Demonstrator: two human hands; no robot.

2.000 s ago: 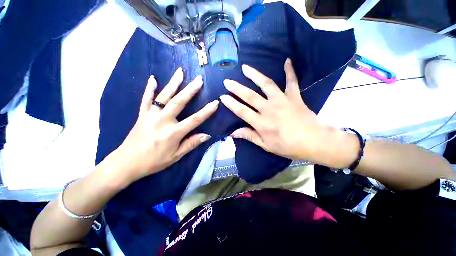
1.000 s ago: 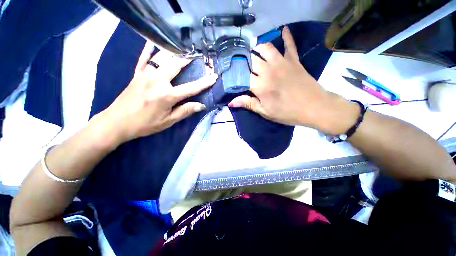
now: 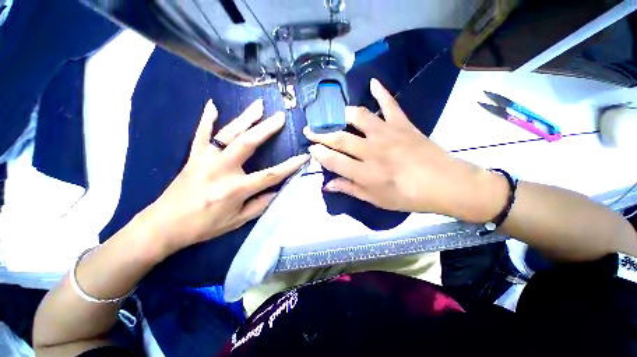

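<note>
A dark navy denim panel [image 3: 157,118] lies under the presser foot [image 3: 288,99], left of the grey-blue cylinder [image 3: 326,104]. My left hand [image 3: 227,178] lies flat on the panel with its fingers spread, left of and below the foot. My right hand [image 3: 391,160] lies on the navy cloth right of and below the cylinder, fingers apart. The fingertips of both hands nearly meet below the foot. Pale pocketing [image 3: 262,244] hangs from the panel toward the table's front edge. A rounded navy end [image 3: 374,215] shows below my right hand.
The machine head [image 3: 405,24] spans the top. Blue and pink thread snips [image 3: 520,117] and a pale round object [image 3: 618,127] lie at right. A tape measure [image 3: 391,244] runs along the front edge. More navy cloth [image 3: 63,132] is at left. Blue plastic [image 3: 218,293] shows below the table.
Since one second ago, my left hand has moved down from the foot and spread its fingers. My right hand has moved down from behind the cylinder. The navy end below it has shifted up.
</note>
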